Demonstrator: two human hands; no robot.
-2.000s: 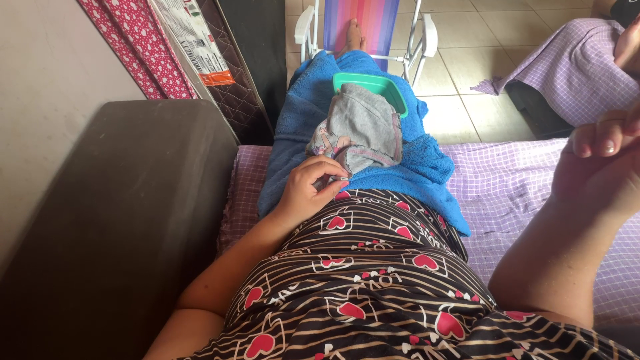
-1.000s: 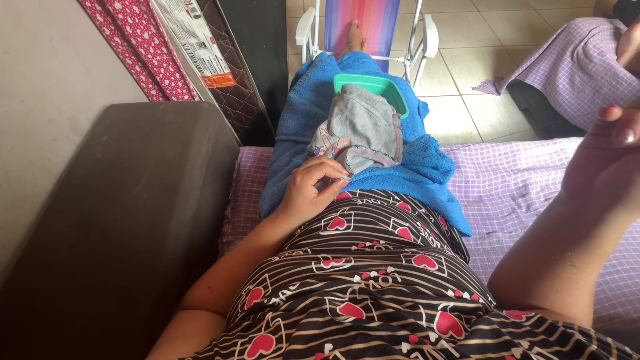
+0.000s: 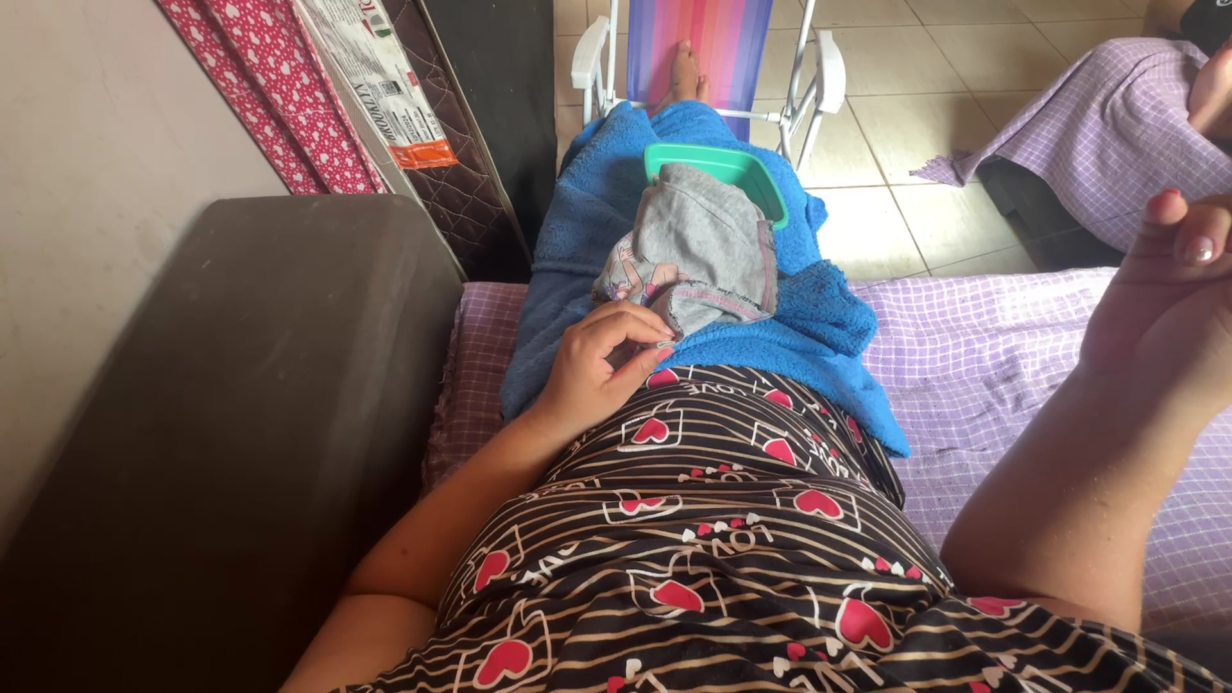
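Note:
My left hand pinches the near edge of a gray printed cloth between thumb and forefinger. The cloth looks like a garment with pinkish stitched seams. It lies on a blue towel spread over my legs, and its far end rests in a green plastic container. My right hand is raised at the right edge, partly cut off by the frame, with thumb and fingertip close together. Whether a needle or thread is between them cannot be seen.
A dark sofa armrest stands at my left. Purple checked fabric covers the seat. Beyond my legs is a striped folding chair with white armrests, my foot on it. Another person's hand and purple cloth show at upper right.
My right hand has lowered slightly and its fingers have shifted. My left hand stays at the cloth's edge, and the cloth and container have not moved.

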